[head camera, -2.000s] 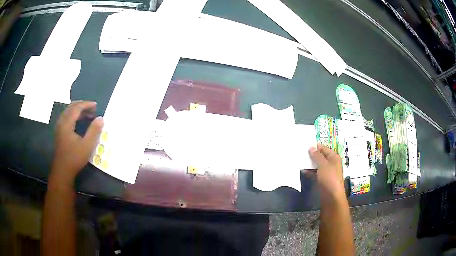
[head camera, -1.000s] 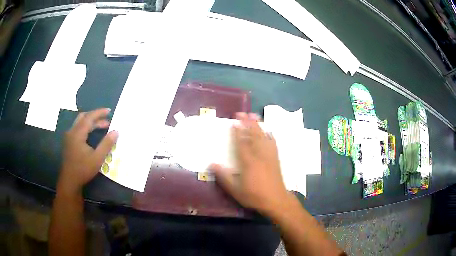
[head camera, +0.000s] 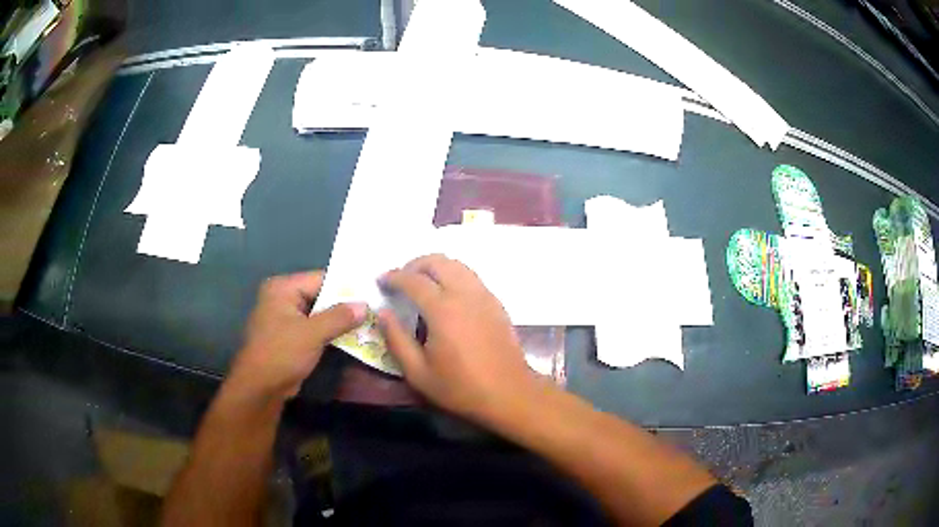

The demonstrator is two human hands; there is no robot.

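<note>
A long white sticker strip (head camera: 396, 175) lies diagonally, its near end showing small yellowish round stickers (head camera: 369, 335). My left hand (head camera: 283, 335) holds the left edge of that end, thumb on top. My right hand (head camera: 453, 335) is at the right side of the same end, fingertips close to the stickers; whether it grips anything is hidden. A white die-cut card blank (head camera: 628, 283) lies on the maroon board (head camera: 515, 196), its left part covered by my right hand and the strip. A small yellow locating mark (head camera: 478, 217) shows above the blank.
A white winged blank (head camera: 196, 190) lies at left. White strips (head camera: 577, 103) lie crosswise behind, and another strip (head camera: 690, 62) lies at upper right. Green-patterned blanks (head camera: 816, 293) and a second pile (head camera: 910, 293) are at right. Brown kraft paper (head camera: 62, 134) is far left.
My right hand has moved left, off the card blank to the strip's near end. My left hand has closed on the strip's edge. The whole view has shifted, so things appear further right.
</note>
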